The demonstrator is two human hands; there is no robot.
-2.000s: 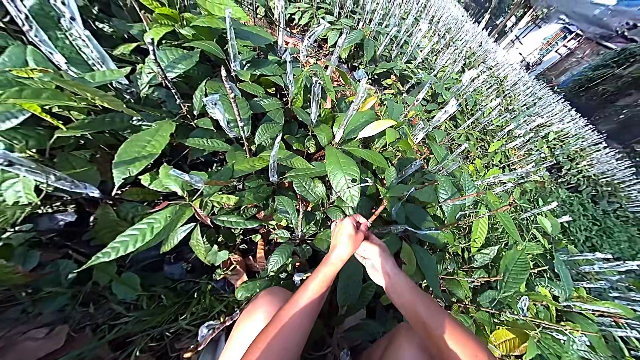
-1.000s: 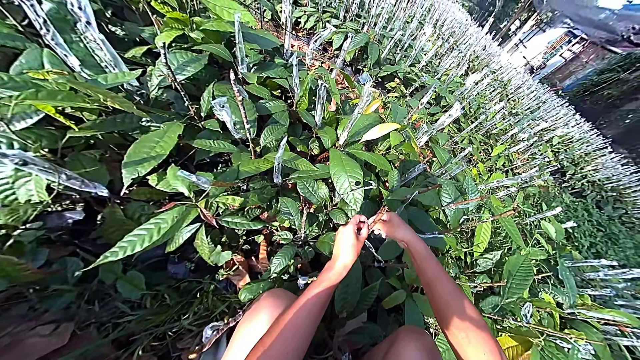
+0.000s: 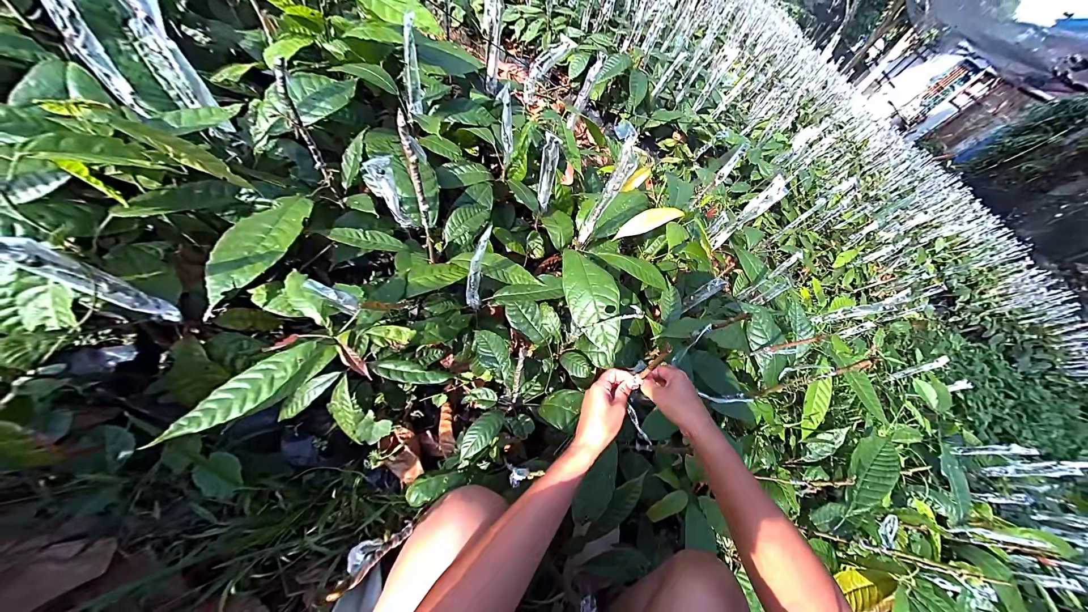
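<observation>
My left hand point(image 3: 607, 406) and my right hand point(image 3: 673, 396) meet at a thin brown plant stem point(image 3: 656, 363) among the leaves. Fingers of both hands pinch a strip of clear plastic film point(image 3: 637, 382) at the stem, and a loose end of it hangs below between the hands. The fingertips partly hide the spot where film and stem meet. Just above my hands is a broad green leaf point(image 3: 590, 299) with a small hole. A plastic-wrapped upright stem point(image 3: 477, 268) stands to the upper left of them.
Dense leafy seedlings surround my hands. Many plastic-wrapped stems point(image 3: 850, 170) run in a band toward the upper right. My bare knees are at the bottom. Dry brown leaves point(image 3: 404, 455) lie at the lower left, and a building point(image 3: 960, 93) stands at the far upper right.
Two seconds ago my hands were close together on the stem; a second ago the right hand was a little apart, and now it is close beside the left. A hanging end of film now shows below them.
</observation>
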